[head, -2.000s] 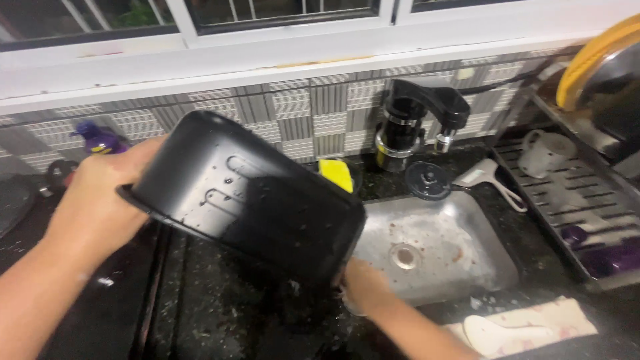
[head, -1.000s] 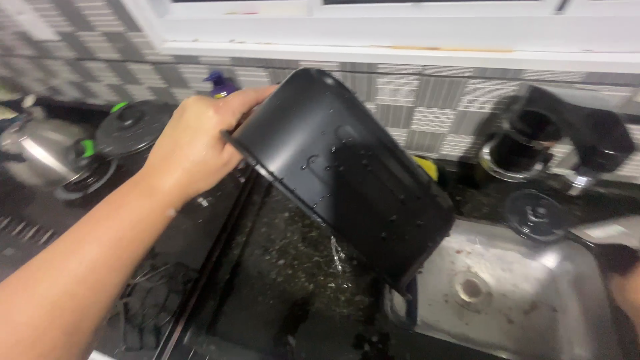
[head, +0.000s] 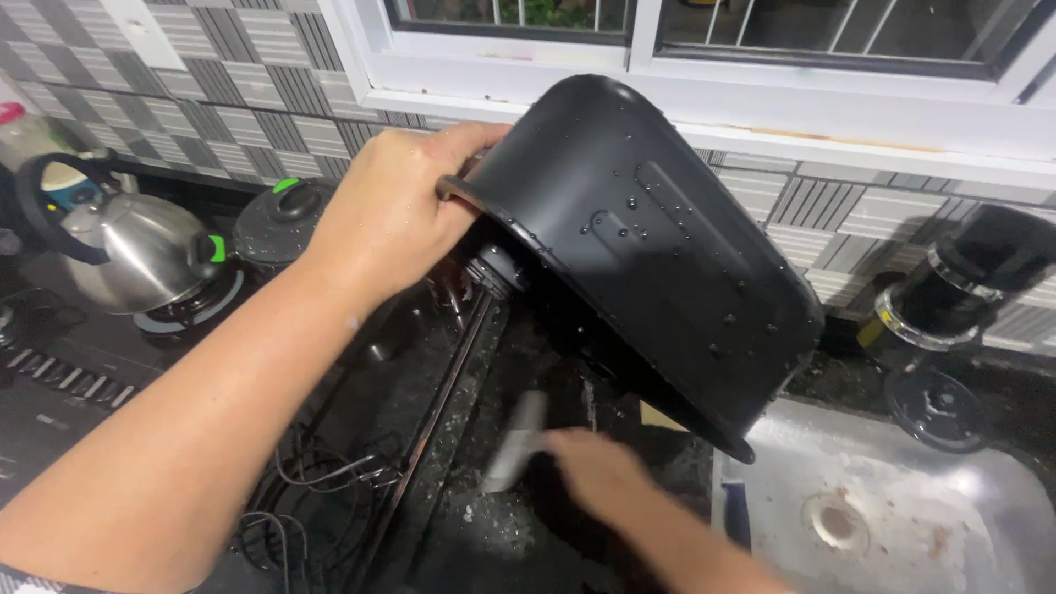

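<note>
My left hand is closed on the rim of a black basin-like container, holding it tilted up above the counter. Water drops cover its outer underside. Below it, over the wet dark stone counter, my right hand grips a blurred light grey tool with a flat blade, perhaps a squeegee. The tool's edge is at the counter surface, where water droplets lie. The container's inside is mostly hidden.
To the right is a steel sink with bits around its drain, and a clear round lid by a black appliance. At left stand a steel kettle, a dark lidded pot and stove grates. A window sill runs behind.
My right hand has let go of the container's lower end and now holds the light grey tool at the counter. My left hand still holds the container.
</note>
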